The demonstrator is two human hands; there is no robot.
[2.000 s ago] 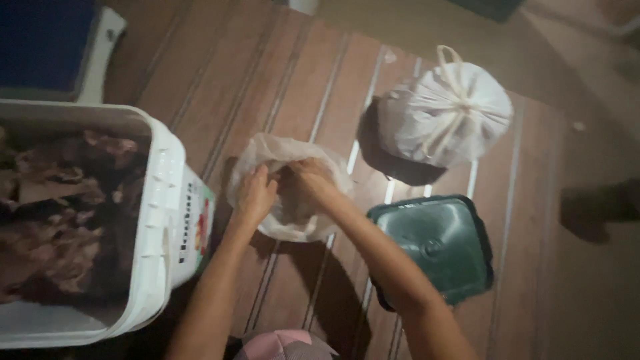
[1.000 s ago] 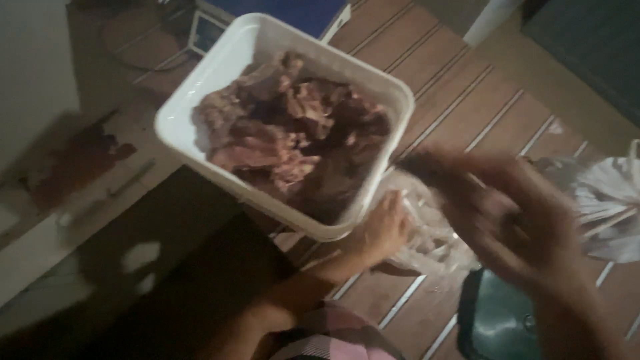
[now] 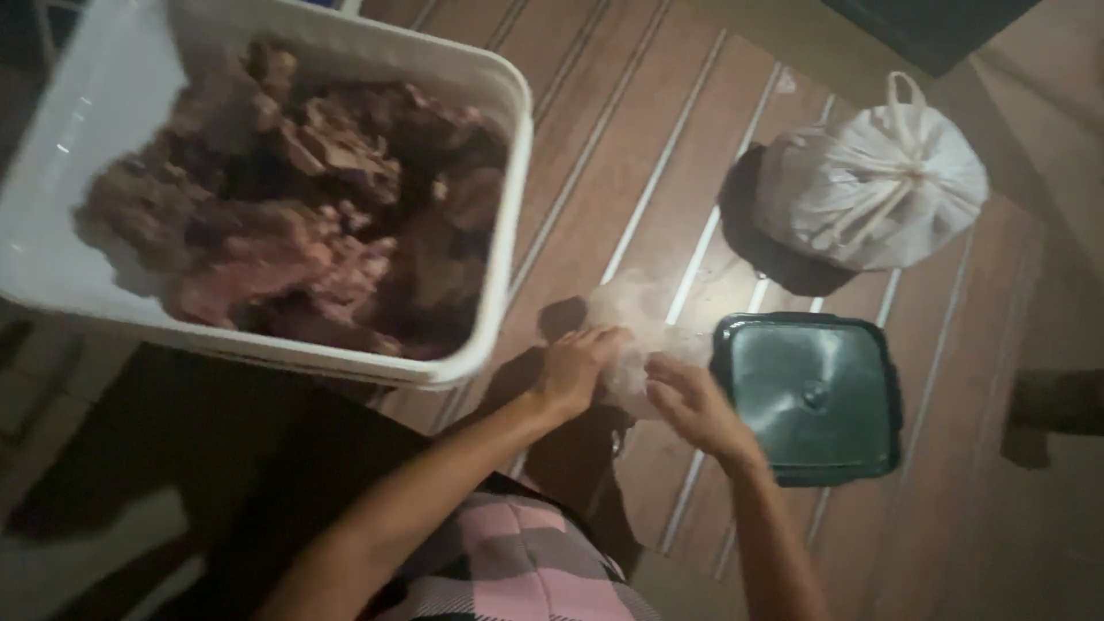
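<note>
My left hand [image 3: 576, 366] is at the left side of a translucent plastic bag [image 3: 634, 362] on the slatted table, its fingers closed on the bag's edge. My right hand [image 3: 694, 401] is at the bag's right side with fingers bent; the blur hides whether it grips the film. To the left, a white plastic tub [image 3: 515, 198] holds dark reddish-brown pieces that look like meat [image 3: 285, 233]. Just right of my right hand lies a dark green square plastic lid [image 3: 811, 397].
A tied white bag [image 3: 880, 185], filled and round, sits at the table's upper right. The wooden table [image 3: 595, 181] has pale gaps between its slats. A dark object [image 3: 940, 30] shows at the top right and another dark shape [image 3: 1056, 414] at the right edge.
The view has swung. My right hand, raised beside the tub a second ago, is now down at the translucent bag. Two seconds ago that bag was spread wide around both hands; now it looks narrower.
</note>
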